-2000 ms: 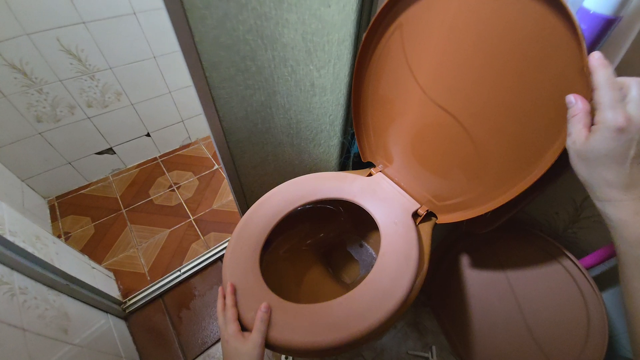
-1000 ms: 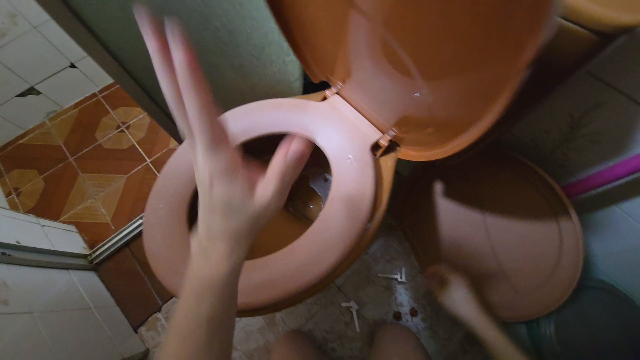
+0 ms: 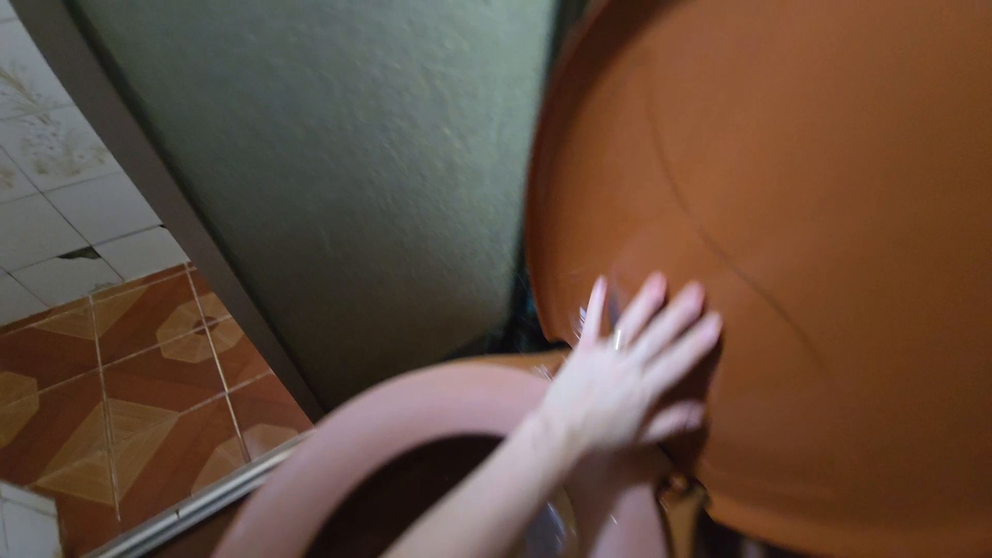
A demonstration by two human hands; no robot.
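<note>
My left hand (image 3: 620, 372) reaches in from the bottom, back of the hand up, fingers spread and nothing held. It is over the rear of the pink toilet seat (image 3: 372, 434), in front of the lower part of the raised orange-brown lid (image 3: 814, 232). Whether the fingers touch the lid is unclear, as the view is blurred. Small bright glints show around the fingers near the hinge side. The seat lies down on the toilet, and its dark opening is partly behind my forearm. A hinge (image 3: 676, 487) shows right of my wrist. My right hand is out of view.
A textured green panel (image 3: 372, 178) with a grey metal frame (image 3: 186, 209) stands behind and left of the toilet. A metal floor track (image 3: 201, 496) runs beside patterned brown floor tiles (image 3: 139, 387). White wall tiles (image 3: 101, 186), one chipped, are at the far left.
My left hand has moved from above the seat opening to the hinge area at the lid. My right hand, low at the right a second ago, has left the view. The view has shifted closer.
</note>
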